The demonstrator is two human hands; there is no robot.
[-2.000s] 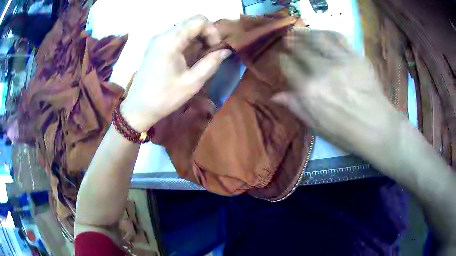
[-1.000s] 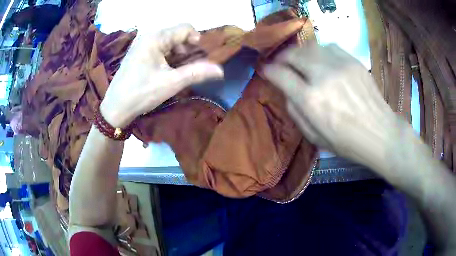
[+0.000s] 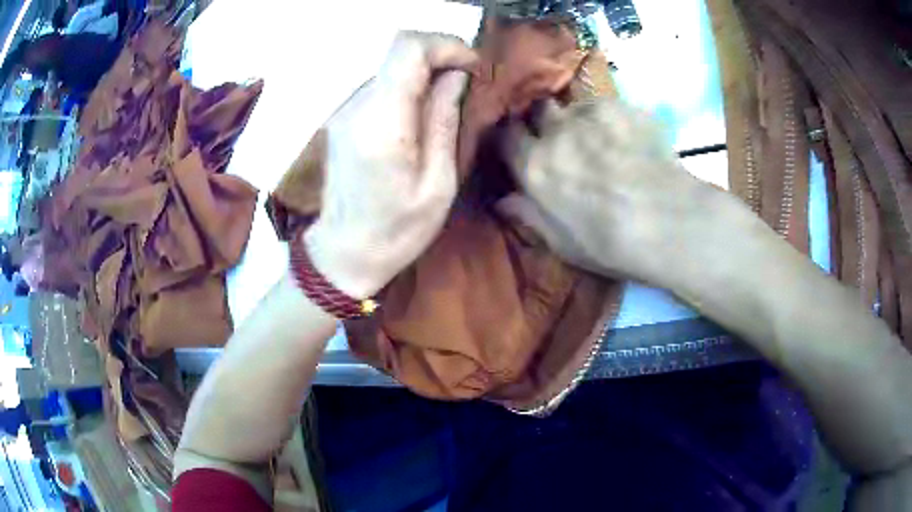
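Note:
A rust-brown garment panel (image 3: 450, 310) lies bunched on the white table between my hands and hangs over the front edge. A pale toothed line runs along its lower right rim. My left hand (image 3: 395, 165) pinches the cloth between thumb and fingers near the top middle. My right hand (image 3: 600, 185), somewhat blurred, holds the cloth just right of it, its fingertips partly hidden in the folds. The cloth's upper end reaches small metal machine parts (image 3: 590, 38) at the top edge. The needle cannot be made out.
A crumpled rust-brown panel pile (image 3: 170, 210) lies at the left. Long brown strips with pale toothed lines (image 3: 785, 150) hang at the right. The table's grey, ruler-marked front edge (image 3: 660, 350) crosses below my hands, above my dark-clothed lap. Dark round knobs (image 3: 622, 18) stand at the top.
My left hand has moved right and closed on the cloth, near my right hand. The gap between the cloth folds has closed. My right hand has shifted slightly left.

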